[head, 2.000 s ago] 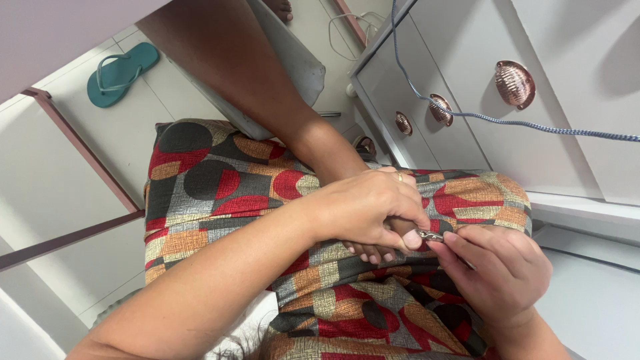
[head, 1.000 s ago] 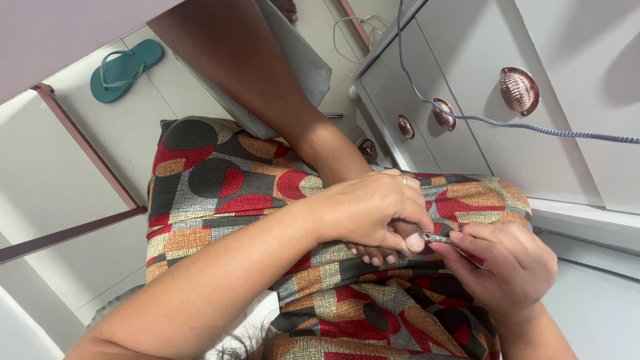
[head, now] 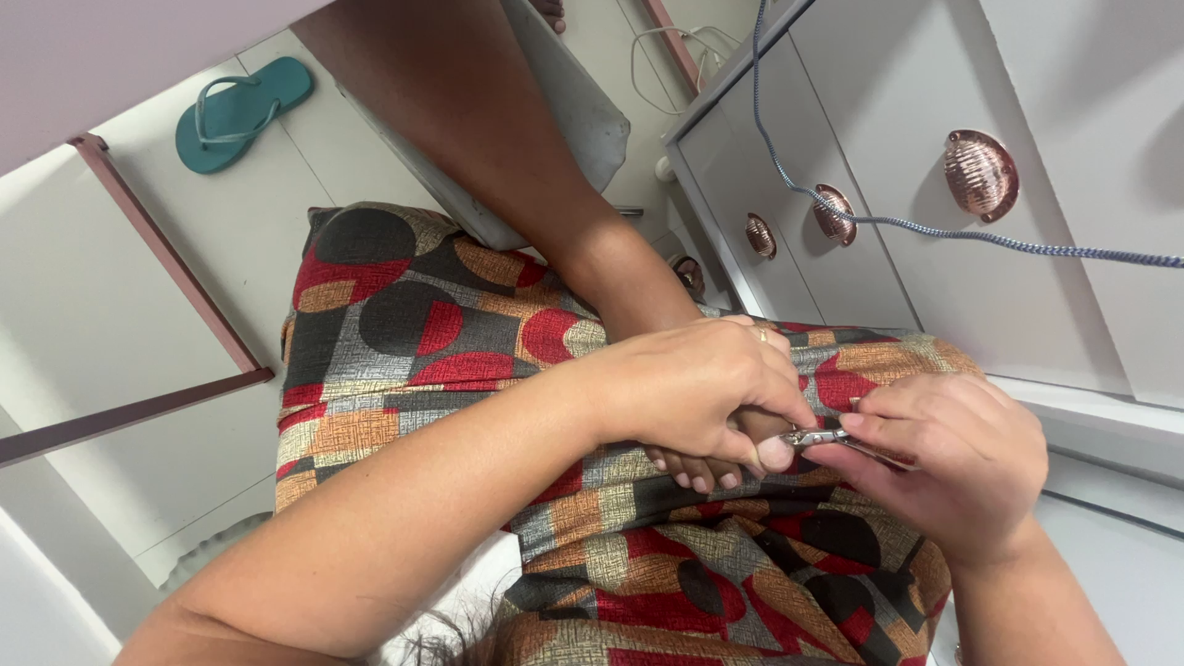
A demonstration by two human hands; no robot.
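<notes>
Another person's bare foot (head: pixel 689 467) rests on a patterned cloth (head: pixel 388 333) over my lap. My left hand (head: pixel 703 384) lies across the foot, its thumb and fingers gripping the big toe (head: pixel 775 453); a ring is on one finger. In my right hand (head: pixel 953 453) is a metal cuticle nipper (head: pixel 819 437), its jaws at the tip of the big toe. Whether the jaws touch the nail cannot be told. The smaller toes point toward me below my left hand, and the top of the foot is mostly hidden under it.
The person's leg (head: pixel 490 129) comes in from the top. Drawers with copper shell handles (head: pixel 982 176) stand at the right, a blue braided cable (head: pixel 925 228) hanging across them. A teal flip-flop (head: pixel 222 129) lies on the tiled floor. A pinkish metal frame (head: pixel 176 259) is at the left.
</notes>
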